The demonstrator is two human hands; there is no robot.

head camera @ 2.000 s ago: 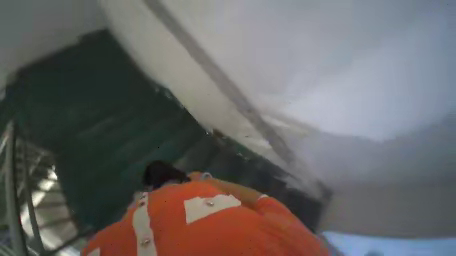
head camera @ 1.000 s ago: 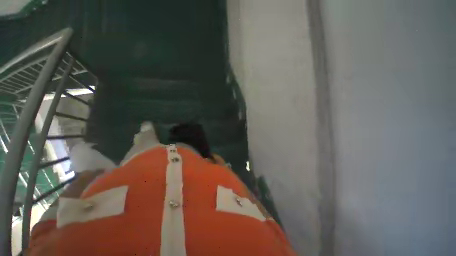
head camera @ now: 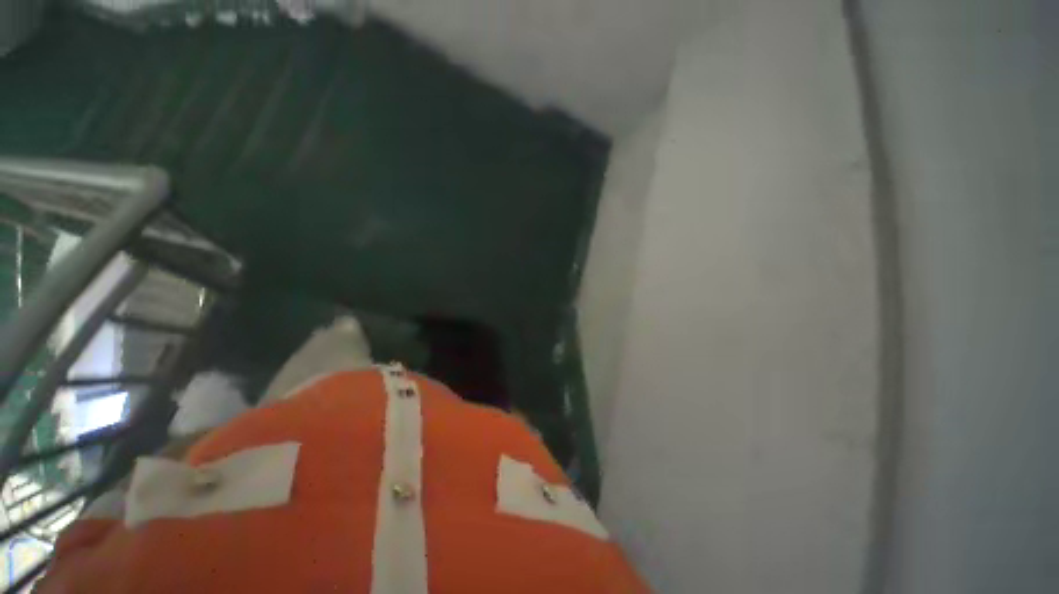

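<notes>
A crinkly white bag [head camera: 210,403] is at the lower left, beside the orange cardigan. A small blurred patch of my left hand or wrist [head camera: 174,446] shows against it; the fingers cannot be made out, but the bag appears held. A dark bunched cloth [head camera: 467,357] is just beyond the cardigan's front, right of the middle. Only a sliver of my right hand [head camera: 519,417] shows at its lower right edge; the cloth appears held there, with the grip hidden by the cardigan.
Green stairs and a green landing [head camera: 372,221] lie ahead. A metal handrail [head camera: 87,261] with bars runs down the left side. A pale wall [head camera: 755,302] with a grey strip stands close on the right. A pale pointed shape, perhaps a trouser leg [head camera: 331,354], shows below me.
The view has turned and moved along the stairs. The handrail's bend sits lower and more landing shows ahead. The white bag and dark cloth stay near my body, slightly lower than one second ago.
</notes>
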